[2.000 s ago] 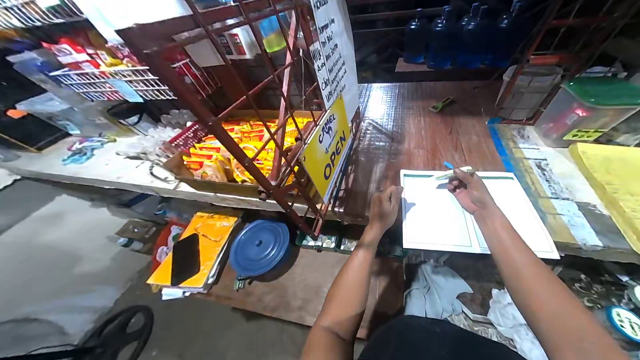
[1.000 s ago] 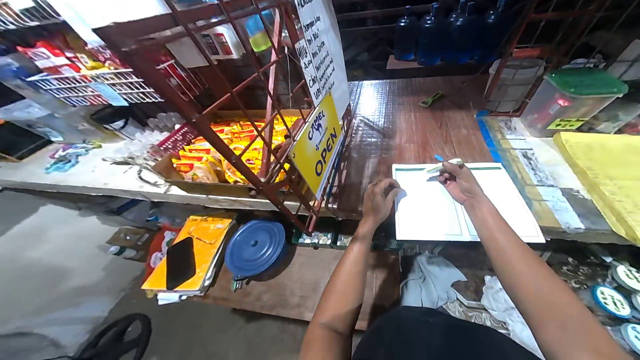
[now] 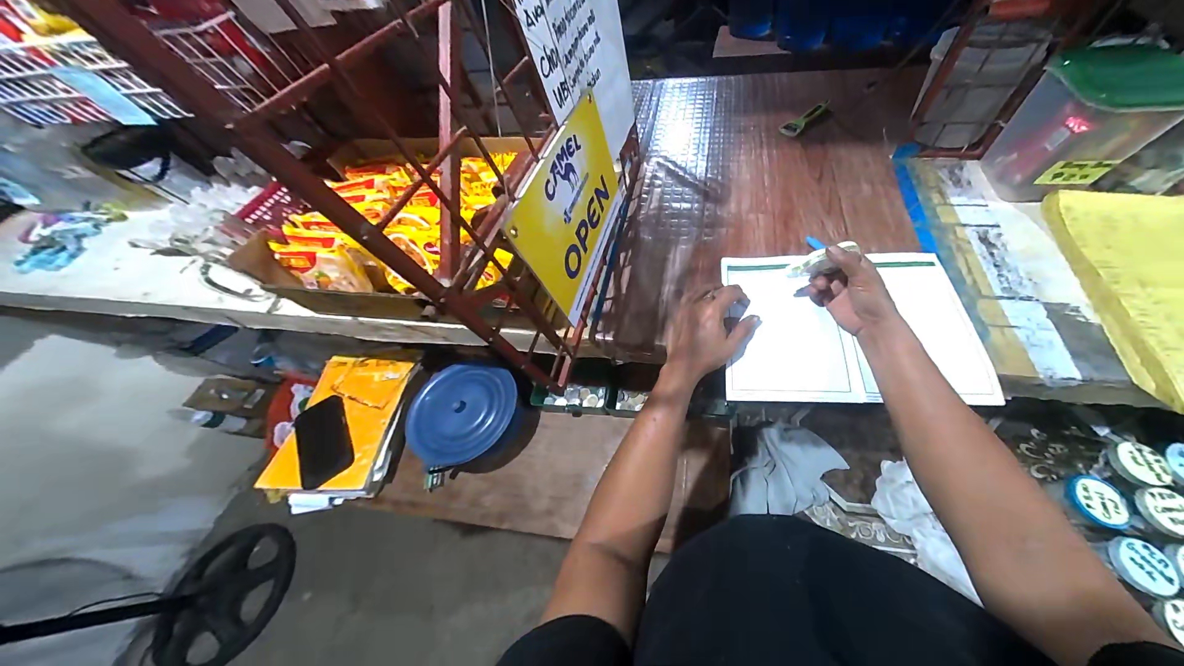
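An open notebook with white pages (image 3: 795, 342) lies on the brown wooden counter (image 3: 777, 194). My left hand (image 3: 708, 333) rests at the notebook's left edge, its thumb over the page and its fingers bent, with nothing seen in it. Over the upper middle of the notebook, my right hand (image 3: 851, 287) grips a pen (image 3: 803, 291) whose tip points down-left toward the left page; a blue end shows above the fingers. A small whitish thing (image 3: 823, 261), too unclear to name, is also between the fingers of that hand.
A red-brown metal grille (image 3: 449, 157) with a yellow sign (image 3: 566, 217) stands left of my left hand, before a carton of yellow packets (image 3: 398, 222). A cutter (image 3: 805, 118) lies farther back. Lower left are a blue lid (image 3: 462, 416) and a phone (image 3: 324, 442) on an envelope.
Both hands have stayed at the notebook, the right still holding the pen. My left thumb and fingers now look more spread at the page's edge.
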